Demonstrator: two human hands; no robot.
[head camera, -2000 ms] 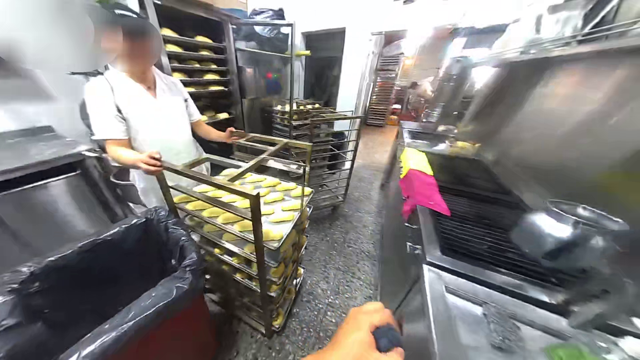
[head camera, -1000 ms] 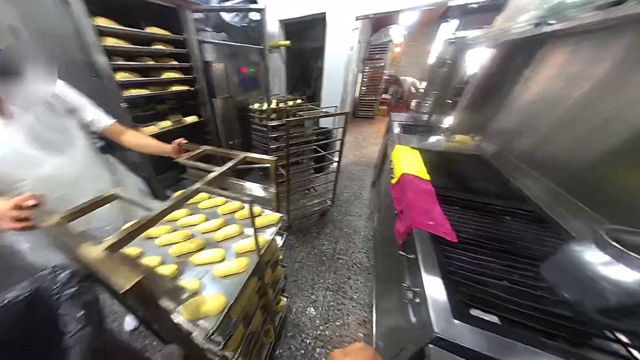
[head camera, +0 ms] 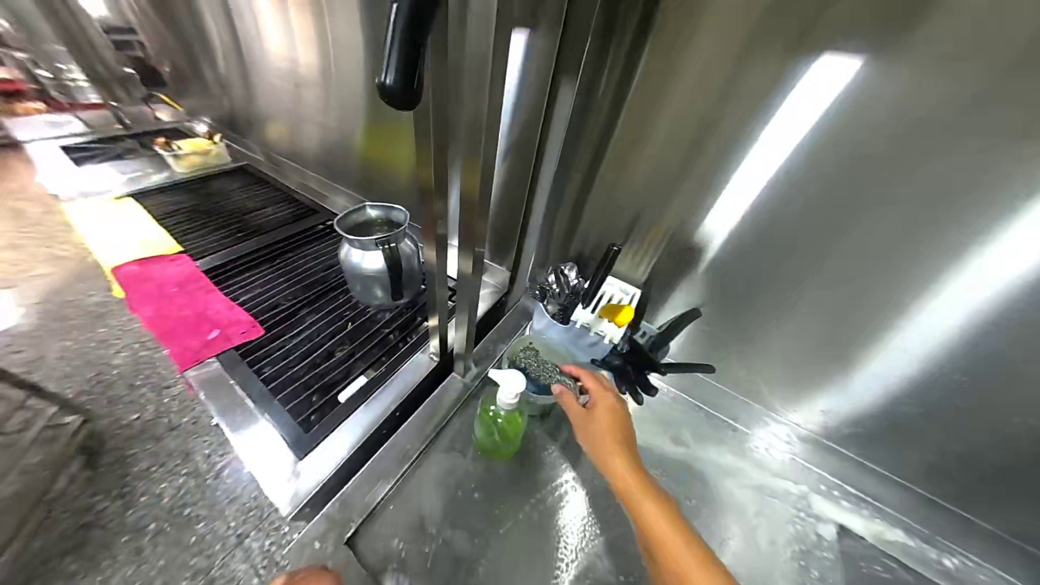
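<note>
My right hand [head camera: 597, 414] pinches a grey metal scouring pad [head camera: 542, 370] at its right end, over a round container [head camera: 543, 398] on the steel counter. Just left of the pad stands a pump bottle of green liquid [head camera: 500, 424]. Behind it, a light plastic utensil holder [head camera: 566, 331] carries metal cutlery and black-handled tools. Only a small part of my left hand [head camera: 307, 576] shows at the bottom edge; its fingers are mostly out of frame.
Left of a steel upright [head camera: 469, 244], a metal pitcher [head camera: 380, 258] stands on the black grill grate [head camera: 325, 349]. Pink [head camera: 191, 309] and yellow [head camera: 122, 231] cloths lie over the grill's front edge. A steel wall [head camera: 877, 325] rises behind the counter. Speckled floor [head camera: 162, 455] lies at left.
The view has swung far right, from the tray rack and a person to the steel counter. My right hand is now in view with the scouring pad.
</note>
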